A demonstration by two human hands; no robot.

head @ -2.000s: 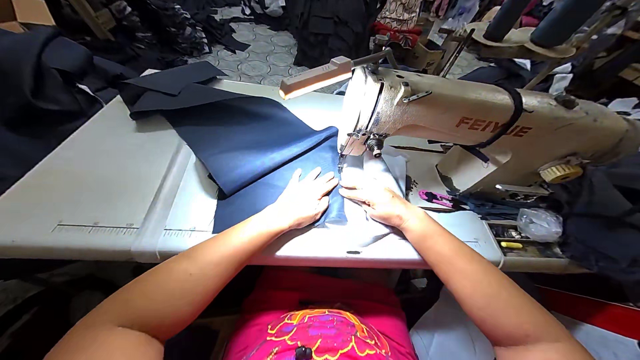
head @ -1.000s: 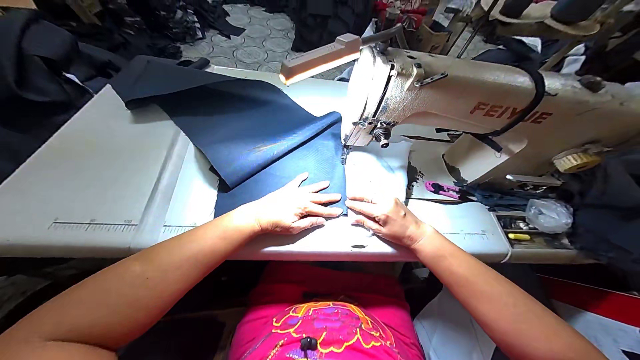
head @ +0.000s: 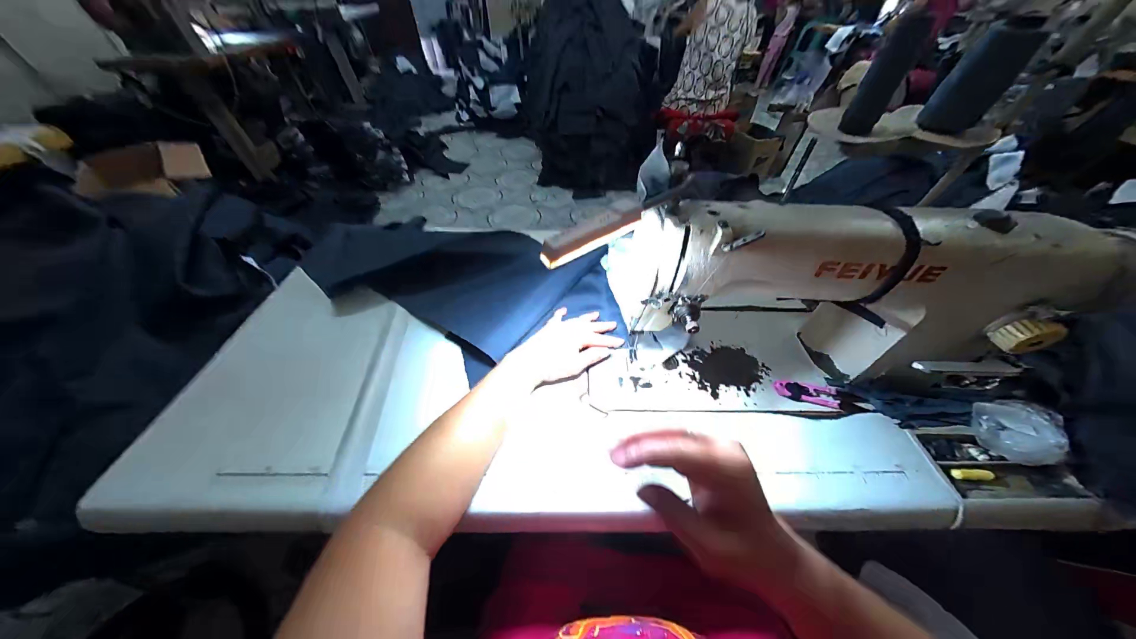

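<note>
A dark blue fabric piece (head: 497, 293) lies across the white sewing table (head: 266, 417), its right edge near the needle of the Feiyue sewing machine (head: 781, 248). My left hand (head: 568, 351) rests palm down on the fabric's lower right corner, fingers spread, just left of the needle area. Over the table's front edge, my right hand (head: 701, 488) is raised with thumb and fingers apart and nothing between them. A lit lamp bar (head: 590, 238) is beside the machine head. Pale material (head: 658, 344) shows under the needle area.
Pink thread snips (head: 806, 394) lie at the machine's base. A clear plastic bag (head: 1021, 432) sits over a small tray (head: 1003, 484) at the right. Dark cloth (head: 98, 328) is heaped left of the table. Thread cones (head: 976, 80) stand behind the machine.
My right hand has come off the work beside the needle and moved back toward the table's front edge. The fabric and my left hand are farther toward the back. The view has tilted up.
</note>
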